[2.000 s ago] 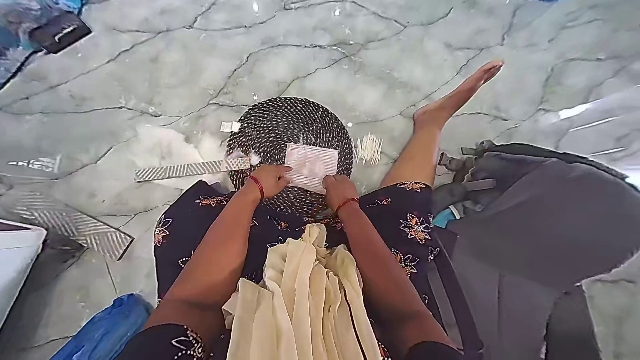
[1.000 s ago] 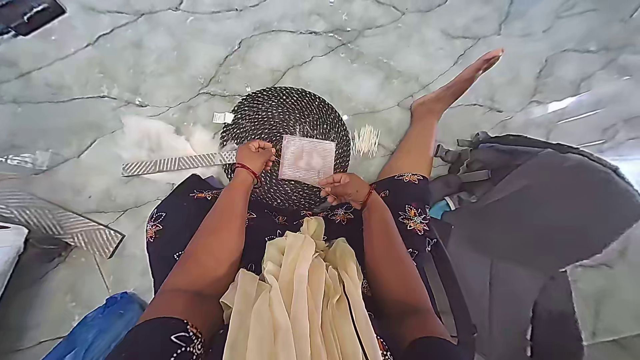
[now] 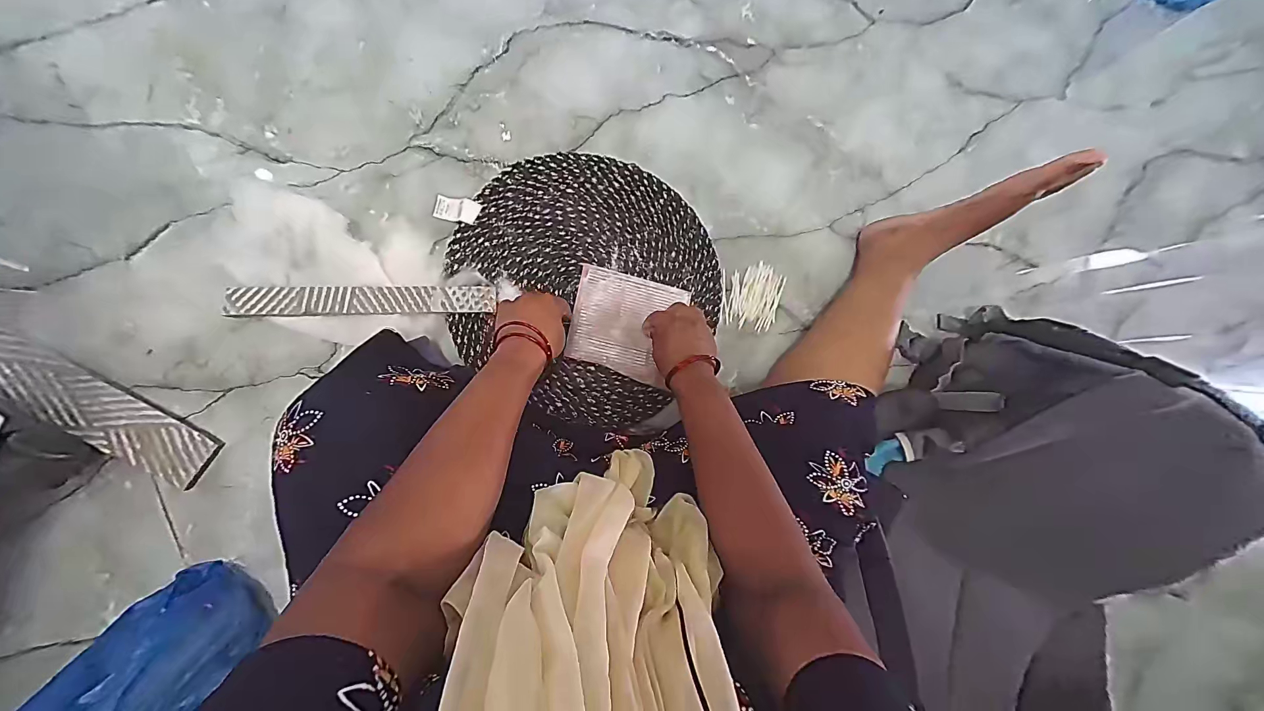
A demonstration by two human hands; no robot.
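A round black-and-white braided mat (image 3: 583, 212) lies on the floor in front of my lap. On it rests a square, pale pinkish ribbed sheet (image 3: 624, 321), tilted a little. My right hand (image 3: 681, 341) touches the sheet's right side, its fingers bent over the edge. My left hand (image 3: 535, 321) is at the sheet's left, by the inner end of a narrow striped strip (image 3: 360, 300); whether it grips anything is unclear. A bit of white fluffy material (image 3: 507, 290) shows beside its fingers. A small pile of thin pale sticks (image 3: 755, 296) lies just right of the mat.
A white tag (image 3: 455, 208) sticks out at the mat's upper left. A wider striped piece (image 3: 118, 415) and a blue plastic bag (image 3: 173, 642) lie at the left. Dark grey fabric (image 3: 1066, 464), perhaps a bag, is at the right beside my bare leg (image 3: 908, 247).
My left hand was at the sheet's left edge two seconds ago, then apart from it near the strip's end, and is now lower beside the sheet. My right hand has moved up along the sheet's right side.
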